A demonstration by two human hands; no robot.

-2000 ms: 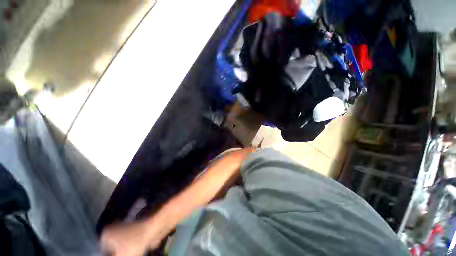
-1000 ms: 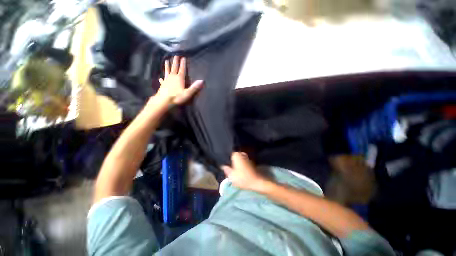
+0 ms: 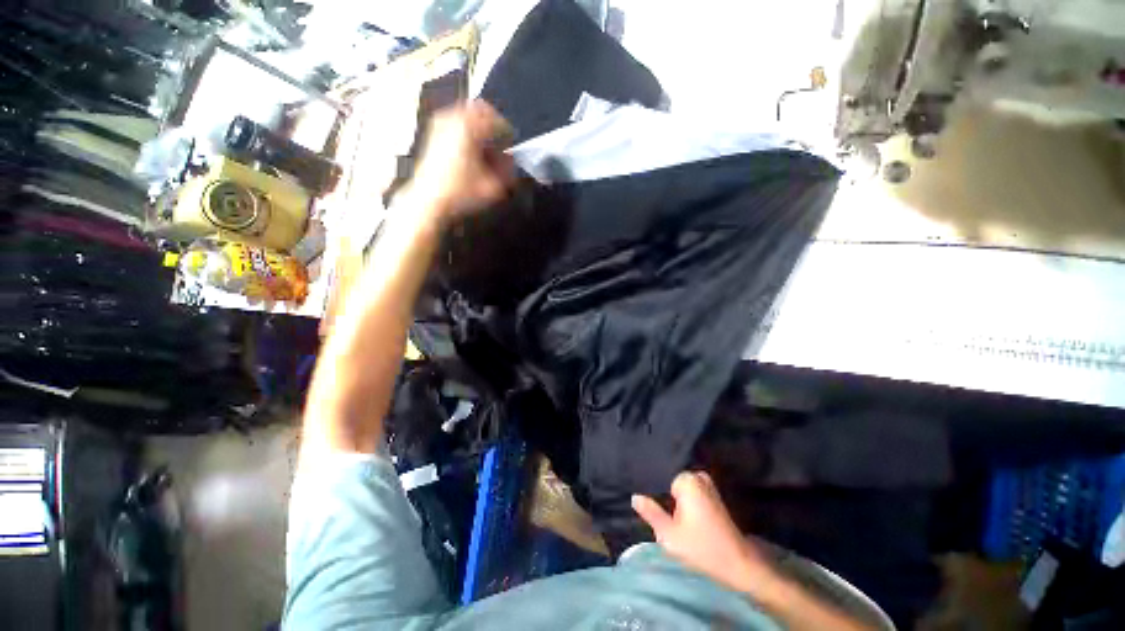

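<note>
A large black garment with a pale grey-white area along its upper edge lies across the white machine table and hangs over its front edge towards my lap. My left hand is blurred, with fingers curled, at the garment's upper left; whether it grips cloth is unclear. My right hand holds the garment's lower edge near my lap, thumb and fingers closed on the cloth. The sewing machine is partly visible at the upper right, beside the garment's right corner.
A yellowish device with a round dial and an orange-yellow packet stand at the left. A blue crate with dark cloth is below the table, and another blue crate is at the lower right. The white table has ruler marks along its front.
The view has swung from the crates back to the table. Since one second ago, my left hand has lifted from its flat, spread pose and curled at the upper left. The black garment lies more spread out.
</note>
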